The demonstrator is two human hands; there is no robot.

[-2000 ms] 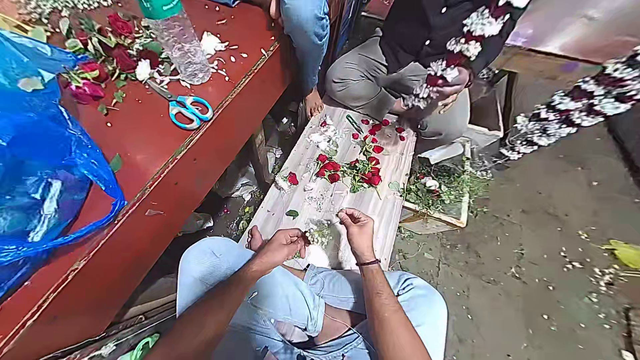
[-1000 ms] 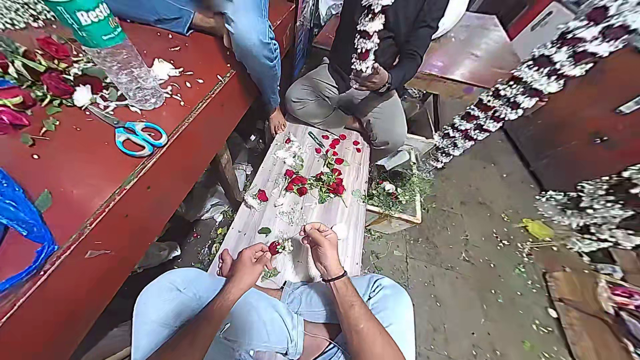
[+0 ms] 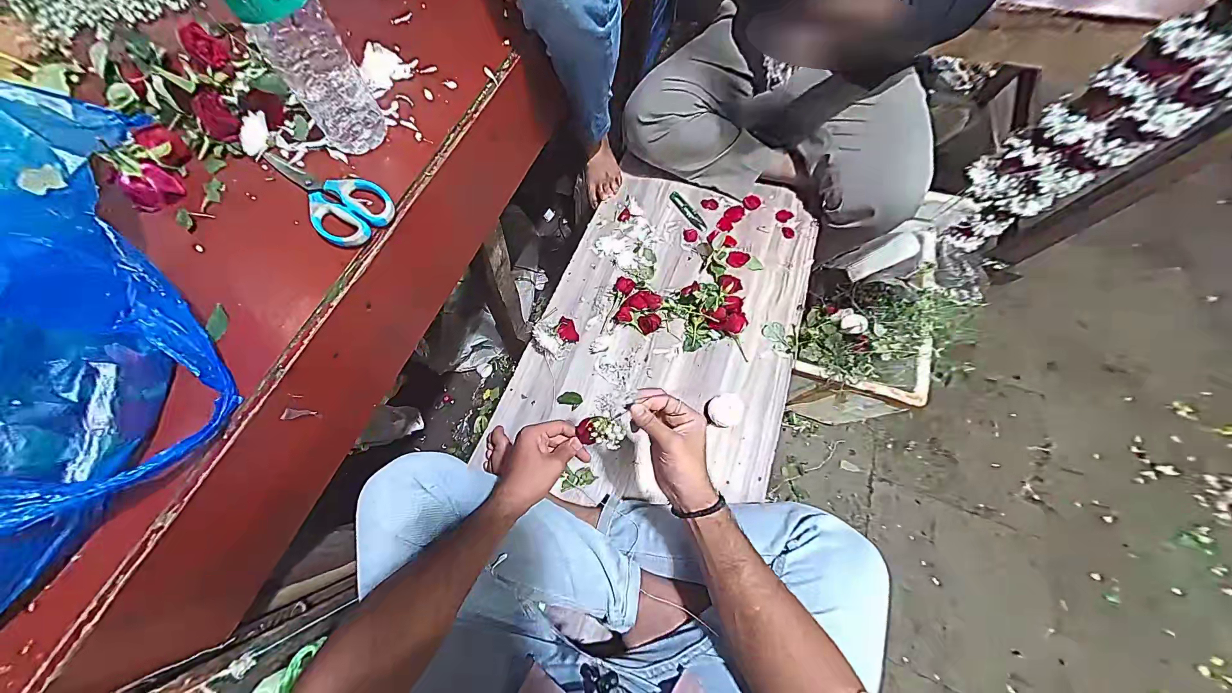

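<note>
Over the near end of a pale wooden board [image 3: 712,452], my left hand [image 3: 539,457] pinches a red rose [image 3: 585,430] with small whitish-green buds [image 3: 608,431] beside it. My right hand [image 3: 671,443] is just to the right, thumb and fingertips pressed together; what they pinch is too small to make out. A white spool or ball [image 3: 725,410] rests by my right hand. Farther up the board lie red roses [image 3: 643,308], more roses with leaves [image 3: 724,313], white flowers [image 3: 628,245] and a dark green tool [image 3: 686,211]. A thin thread crosses my lap.
At left a red table [image 3: 260,289] bears blue-handled scissors [image 3: 348,212], a plastic bottle [image 3: 327,87], roses [image 3: 214,114] and a blue plastic bag [image 3: 77,318]. A person [image 3: 789,115] sits cross-legged beyond the board. A crate of greenery [image 3: 866,346] and a flower garland [image 3: 1078,135] are at right.
The person across has leaned forward, and the garland in that person's hand is no longer seen there. My hands stay close together over the board's near end. The view has shifted.
</note>
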